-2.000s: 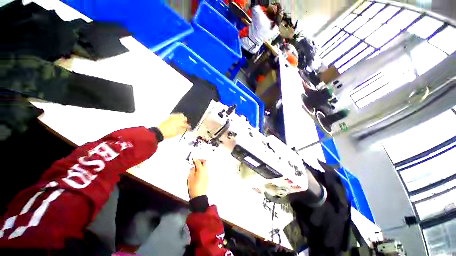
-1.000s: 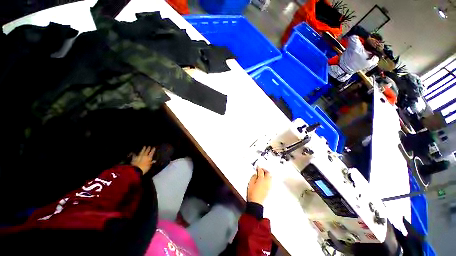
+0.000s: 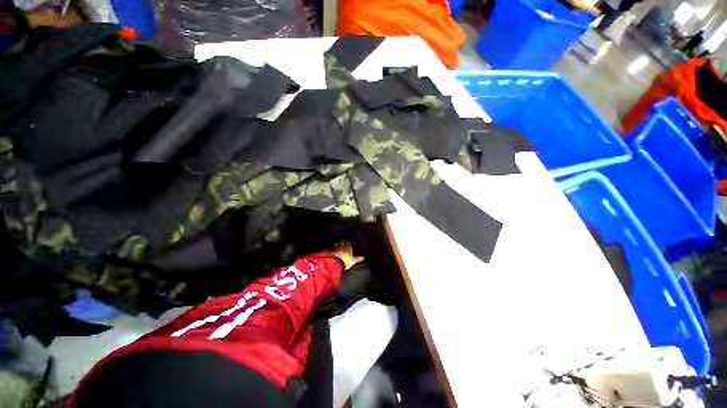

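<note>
A large pile of black and camouflage cut pieces (image 3: 263, 143) covers the left of the table and hangs over its edge. One strip with a black end (image 3: 454, 215) points out of the pile across the white table (image 3: 518, 295). My left hand (image 3: 347, 255) is at the dark fabric below the pile, beside the table edge; it is small and partly hidden, and its grip cannot be made out. My right hand is out of the picture. The sewing machine (image 3: 622, 382) shows only in part at the bottom right.
Blue crates (image 3: 550, 119) stand behind the table, and a nearer blue crate (image 3: 638, 255) holds a dark piece. An orange bundle (image 3: 398, 24) is at the table's far end. The wooden-coloured table edge (image 3: 418, 315) runs above my lap.
The view has swung left toward the pile. My left hand left the machine area and reached down beside the table edge under the pile. My right hand, earlier by the needle area, has left the picture.
</note>
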